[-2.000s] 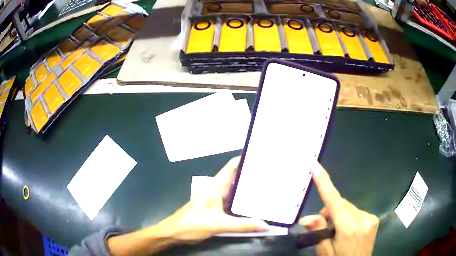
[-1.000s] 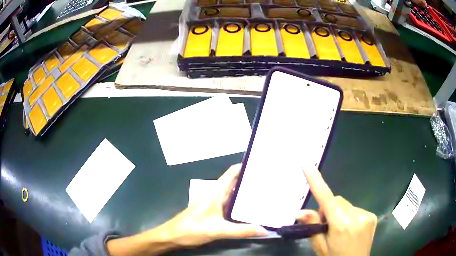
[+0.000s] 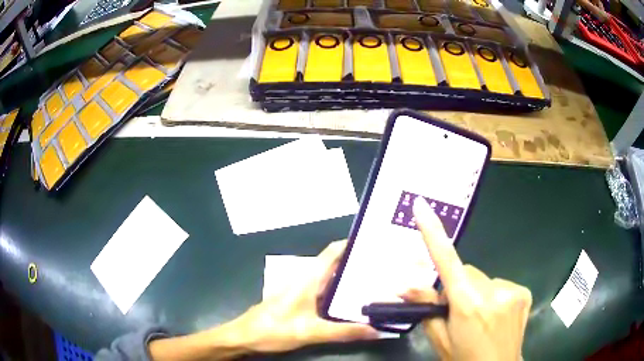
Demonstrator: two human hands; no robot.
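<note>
A large smartphone point(image 3: 381, 247) with a dark purple edge is tilted to the right. Its white screen shows a dark purple pop-up box with small icons. My left hand point(image 3: 300, 303) holds the phone by its lower left edge. My right hand point(image 3: 480, 303) holds a black marker point(image 3: 406, 312) across the lower screen, between thumb and curled fingers. Its index fingertip is on the pop-up. A blank white paper point(image 3: 282, 278) lies partly hidden under my left hand. Blank papers point(image 3: 282, 187) overlap behind it, and another paper point(image 3: 140, 254) lies at left.
Stacked trays of yellow parts point(image 3: 374, 63) sit on a wooden board point(image 3: 551, 134) at the back. A tilted tray point(image 3: 99, 106) is at left. A printed slip point(image 3: 575, 289) and crumpled clear plastic point(image 3: 623, 190) are at right. A yellow ring point(image 3: 32, 273) lies far left. A blue basket point(image 3: 74, 348) is lower left.
A dark pop-up box has appeared on the phone screen. My right index finger has moved up and left onto it, and the marker has moved left and up. The phone sits slightly lower and further right.
</note>
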